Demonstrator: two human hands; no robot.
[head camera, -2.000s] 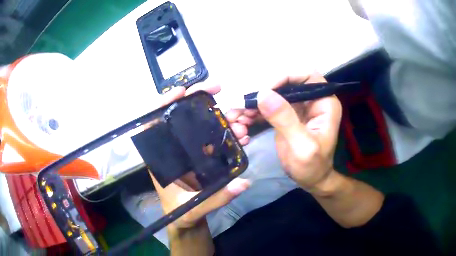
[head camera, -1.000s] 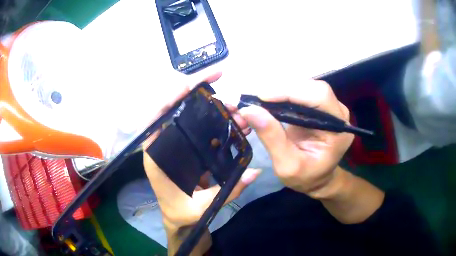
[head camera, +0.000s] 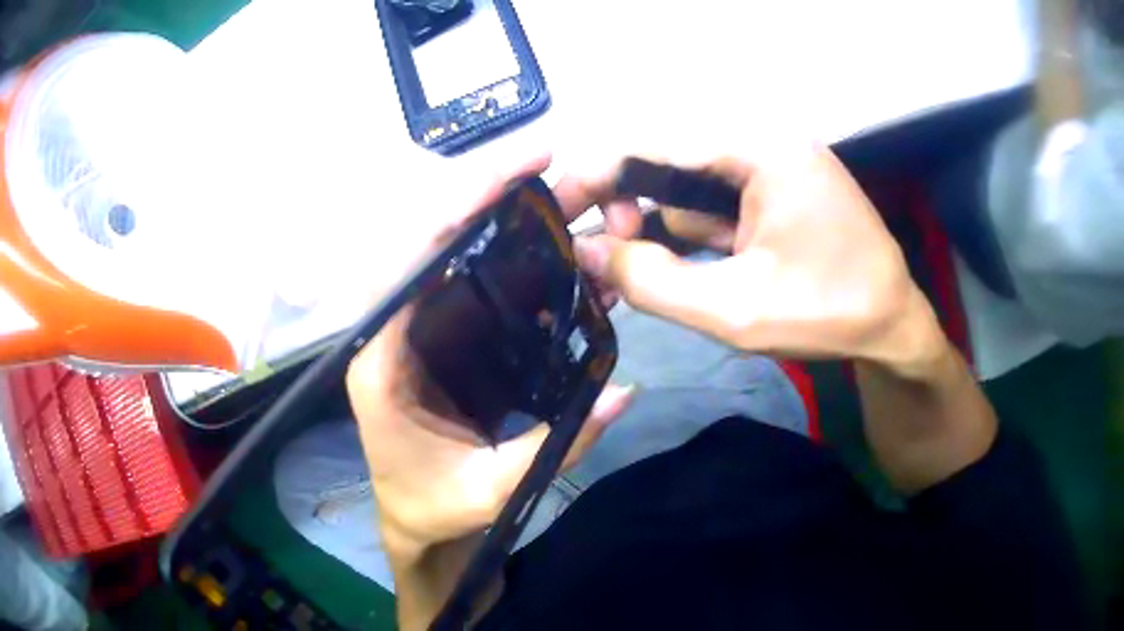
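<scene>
My left hand (head camera: 431, 475) holds the black phone middle frame (head camera: 277, 413) from below at its upper right end, fingers around both long sides. The frame is tilted, its other end low at the lower left. A dark shiny film (head camera: 475, 327) lies across the held end. My right hand (head camera: 789, 265) is at the frame's top right corner, thumb and a fingertip together at a small pale sliver (head camera: 592, 221). The black tweezers (head camera: 678, 187) are held in the same hand, blunt end towards the frame; their point is hidden behind the hand.
A second phone frame (head camera: 475, 93) lies on the white table (head camera: 690, 74). An orange-trimmed white fan (head camera: 111, 197) stands at the left, above a red crate (head camera: 93, 462). Another red thing is at the right, beside a person's pale sleeve (head camera: 1066, 222).
The held frame has tilted more steeply. My right hand has moved in to the frame's corner and turned, so the tweezers' point no longer shows. The view has shifted, with the second frame higher up.
</scene>
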